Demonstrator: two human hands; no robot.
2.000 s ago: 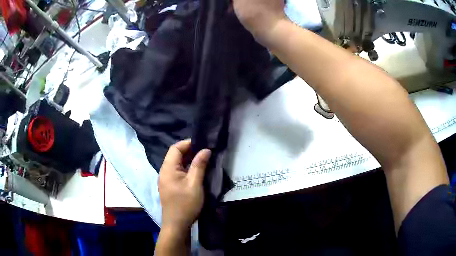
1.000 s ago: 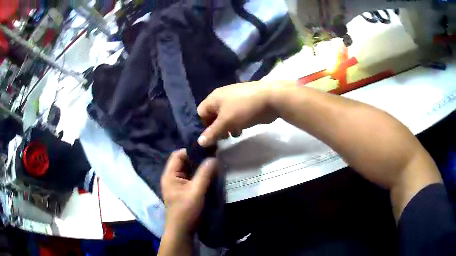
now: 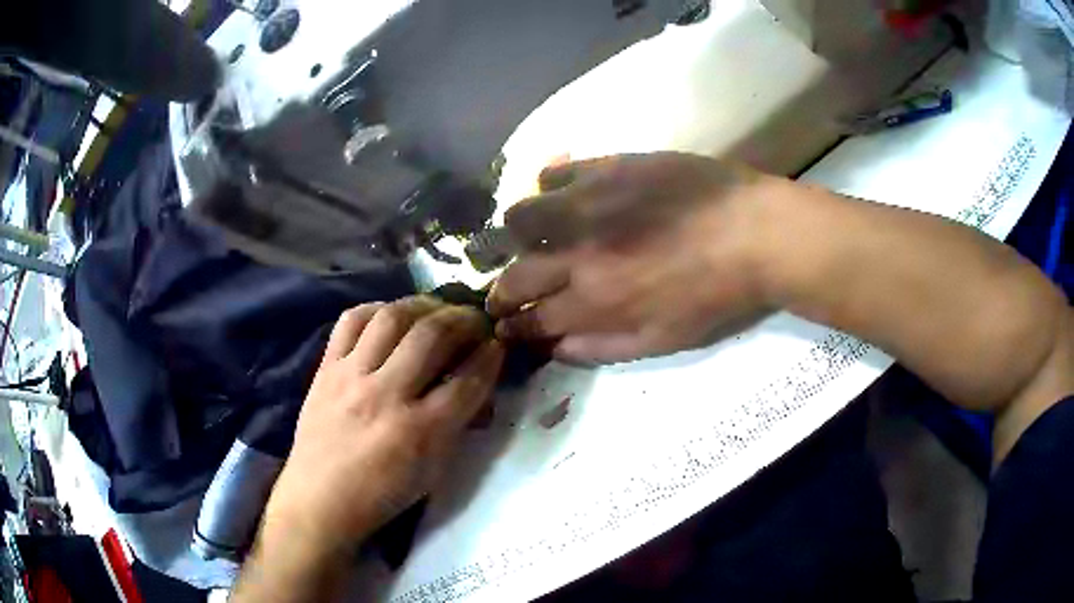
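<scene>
The dark garment (image 3: pixel 224 342) lies heaped left of the needle area, with a pale grey-blue part (image 3: pixel 236 501) at its lower edge. My left hand (image 3: pixel 395 395) holds a small dark edge of it on the table, fingers bent over it. My right hand (image 3: pixel 624 259) pinches the same dark edge from the right with thumb and fingertips. The sewing machine head (image 3: pixel 353 130) is above both hands. The presser foot area (image 3: pixel 471 242) is just beyond the fingertips. The needle itself cannot be made out.
The cream machine bed (image 3: pixel 660 88) extends behind my right hand. A small dark-blue tool (image 3: pixel 916 108) lies right of it. The white table (image 3: pixel 660 442) has a curved front edge with printed ruler marks. A small brownish spot or scrap (image 3: pixel 555 410) shows near my hands. Red and black items are at lower left.
The view has moved closer to the machine head. Both hands, with the garment edge, have gone from the table's front to beside the presser foot. The garment heap now lies left of the head.
</scene>
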